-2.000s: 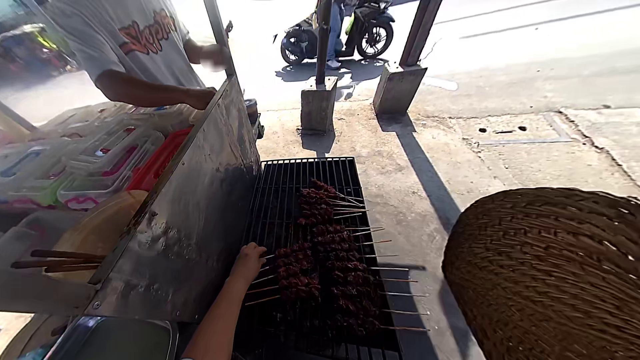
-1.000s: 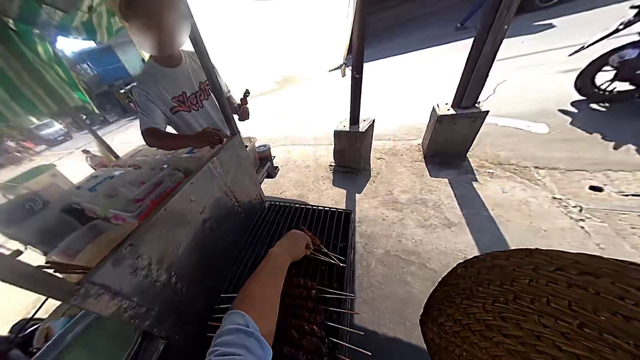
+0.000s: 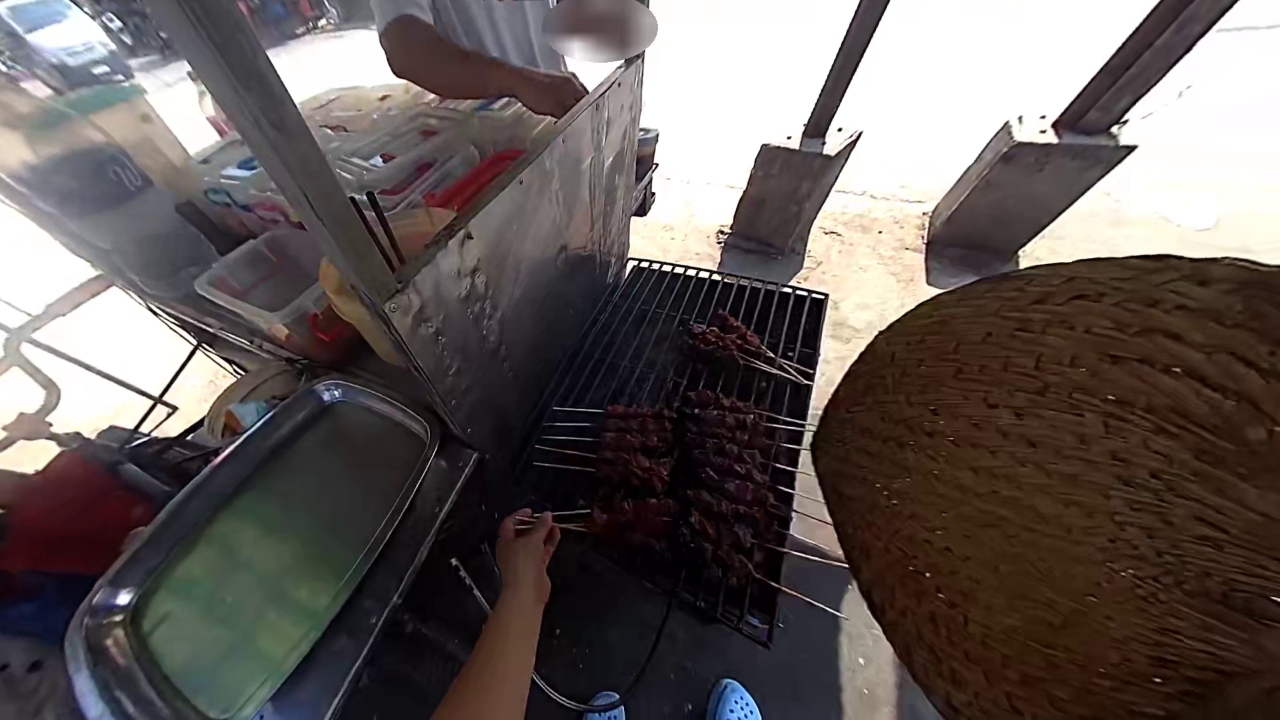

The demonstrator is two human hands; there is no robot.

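Note:
My left hand grips the stick ends of meat skewers at the near left of a black barbecue grill. More skewers lie in two columns on the bars, the left column's sticks pointing left and the right column's pointing right. A smaller bunch of skewers lies farther back. A large woven fan fills the right side, beside the grill. My right hand is not visible, so what it holds cannot be seen.
A sheet-metal panel borders the grill on the left. An oval metal tray stands at the lower left. Behind the panel are plastic containers and another person's arm. Concrete post bases stand beyond the grill.
My left hand has moved from the skewers at the grill's far end to stick ends at its near left. The view has shifted, bringing the oval tray into sight.

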